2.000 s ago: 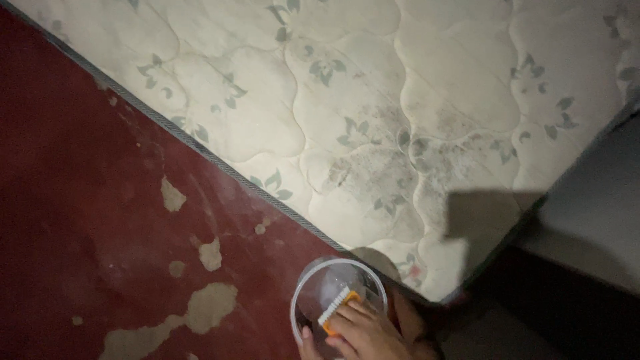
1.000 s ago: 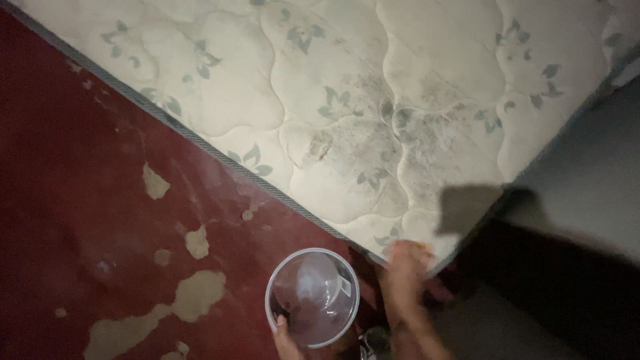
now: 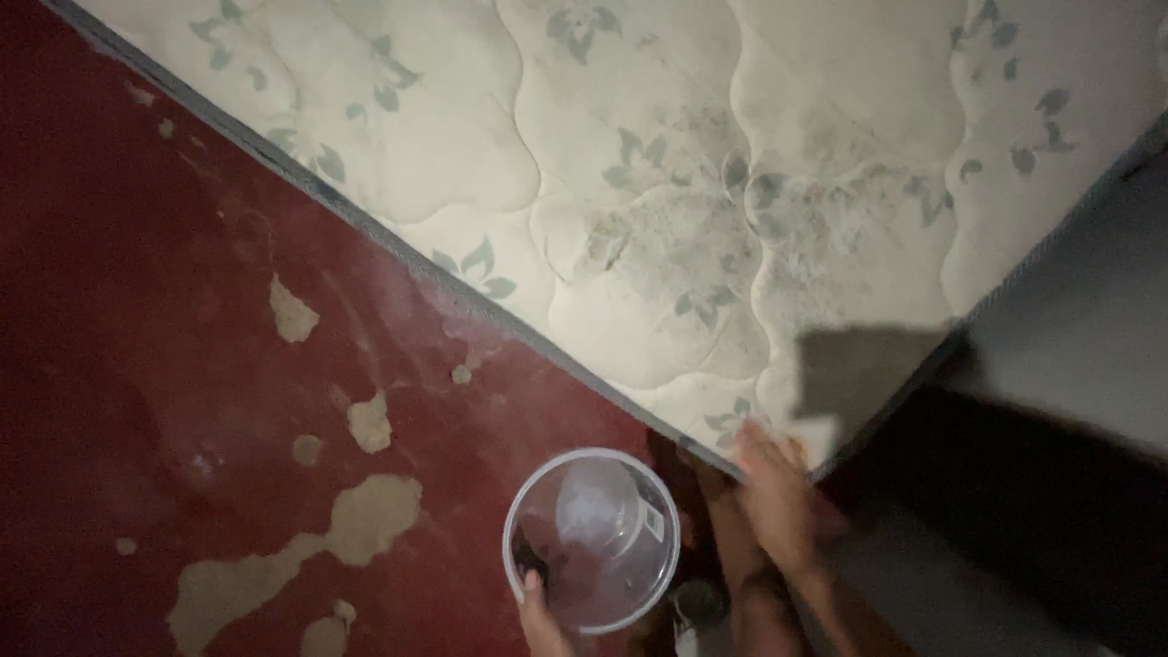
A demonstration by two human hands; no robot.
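Observation:
My left hand (image 3: 538,616) grips the near-left rim of a clear round plastic tub (image 3: 591,540), which bears a small label inside its right wall. The tub seems to hold a little cloudy liquid. Blurred by motion, my right hand (image 3: 771,484) is at the near corner of a quilted mattress (image 3: 639,301) with a leaf pattern. A bit of the orange scrub brush (image 3: 799,451) shows at its fingers, mostly hidden by the hand. Grey and brown stains (image 3: 821,219) spread over the mattress to the hand's upper right.
The red floor (image 3: 182,383), with pale worn patches, lies left of the mattress's grey piped edge (image 3: 401,246). A grey surface (image 3: 1086,319) borders the mattress at right, with deep shadow below. My leg (image 3: 757,602) is below the corner.
Two seconds ago the brush was in my right hand over the tub. My right hand has moved from the tub to the mattress corner. My left hand keeps hold of the tub.

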